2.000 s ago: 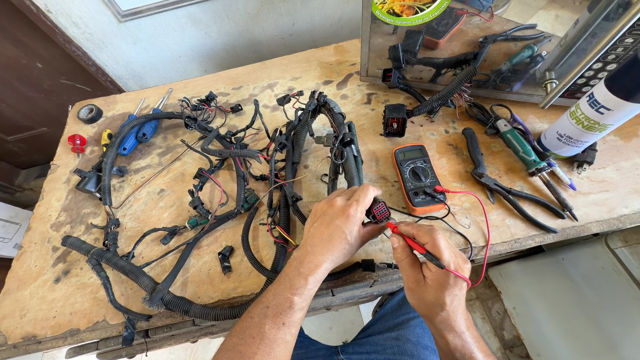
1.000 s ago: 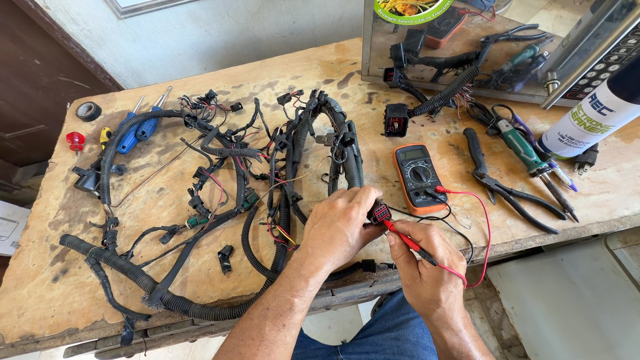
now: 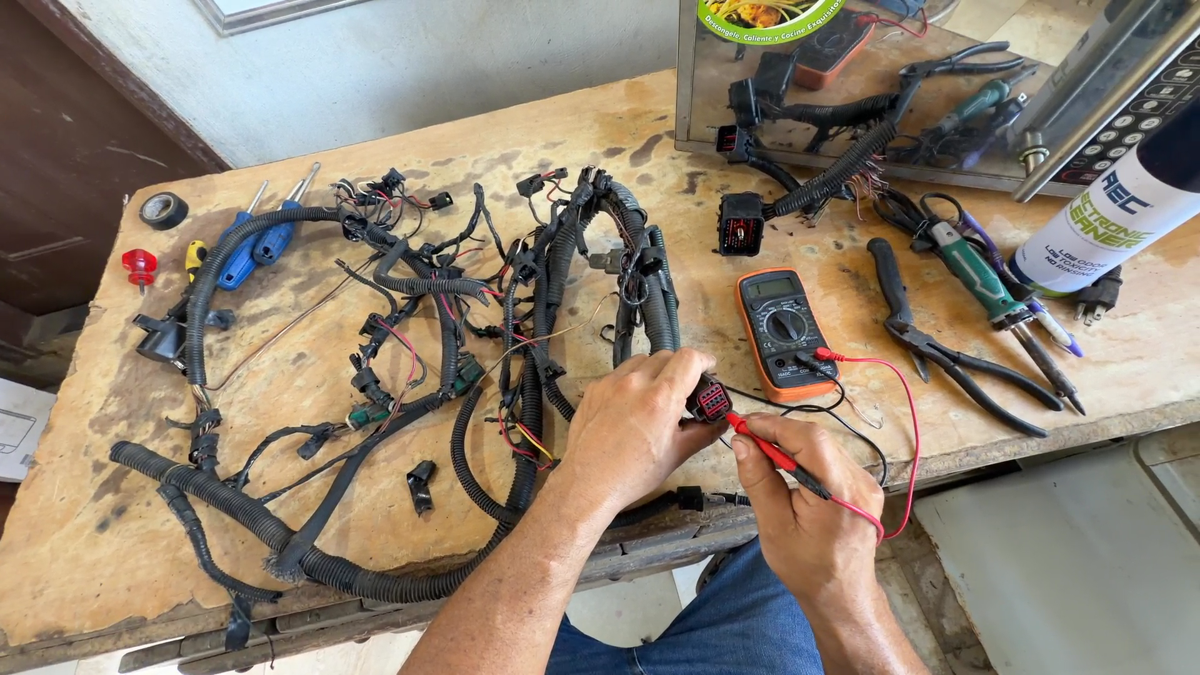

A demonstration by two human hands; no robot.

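Note:
Near the table's front edge, my left hand (image 3: 633, 427) grips a dark multi-pin connector (image 3: 710, 400) whose red-marked face points toward my right hand. My right hand (image 3: 811, 497) holds a red multimeter probe (image 3: 771, 448) like a pen, its end at the connector's face; whether the tip is inside a cavity cannot be told. The probe's red lead runs to an orange and black digital multimeter (image 3: 785, 328) lying just beyond my hands. A black lead is plugged in too, and its far end is hidden. The wiring harness (image 3: 539, 328) in black corrugated tubing spreads over the wooden table.
Right of the multimeter lie black-handled pliers (image 3: 905, 300), a green soldering iron (image 3: 975, 267) and a spray can (image 3: 1111, 225). A loose harness connector (image 3: 741, 225) sits before a reflective appliance (image 3: 872, 94). Blue screwdrivers (image 3: 239, 262), a red-handled one (image 3: 140, 267) and black tape (image 3: 163, 211) are at left.
My right hand and the red probe have shifted slightly toward the connector since the oldest frame. My left hand keeps its grip in the same place.

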